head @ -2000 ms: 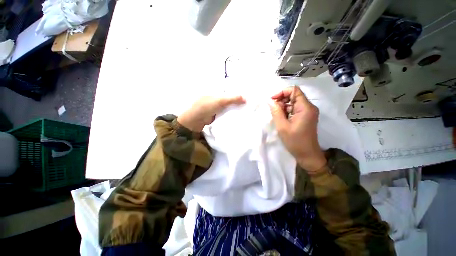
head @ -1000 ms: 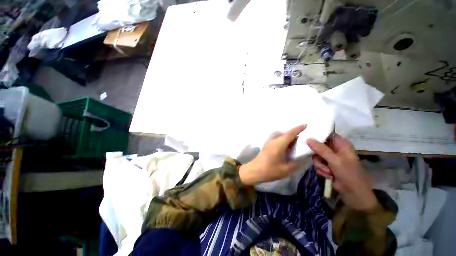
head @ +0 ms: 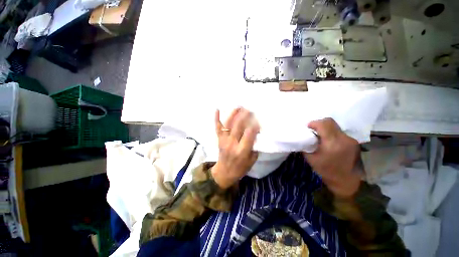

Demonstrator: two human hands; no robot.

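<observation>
A white fabric garment piece (head: pixel 287 138) lies at the front edge of the white table, partly over the striped apron. Its bright surface blends into the table. My right hand (head: pixel 336 158) is closed on the cloth's folded front edge, thumb on top. My left hand (head: pixel 235 143), with a ring, is at the cloth's left part, fingers bent and slightly blurred; whether it grips the cloth cannot be told. The machine's needle plate (head: pixel 297 69) is beyond the cloth. No tool shows clearly in either hand.
The sewing machine body (head: pixel 417 45) fills the upper right. A green crate (head: pixel 80 118) stands on the floor at left, beside a pale rounded container (head: pixel 37 118). White and cream cloth (head: pixel 143 175) is piled left of the lap. More white pieces (head: pixel 428 196) hang or lie at lower right.
The cloth has come down from the table toward the lap. A pale-handled item seen at my right hand one second ago no longer shows. My left hand has moved left, away from my right hand.
</observation>
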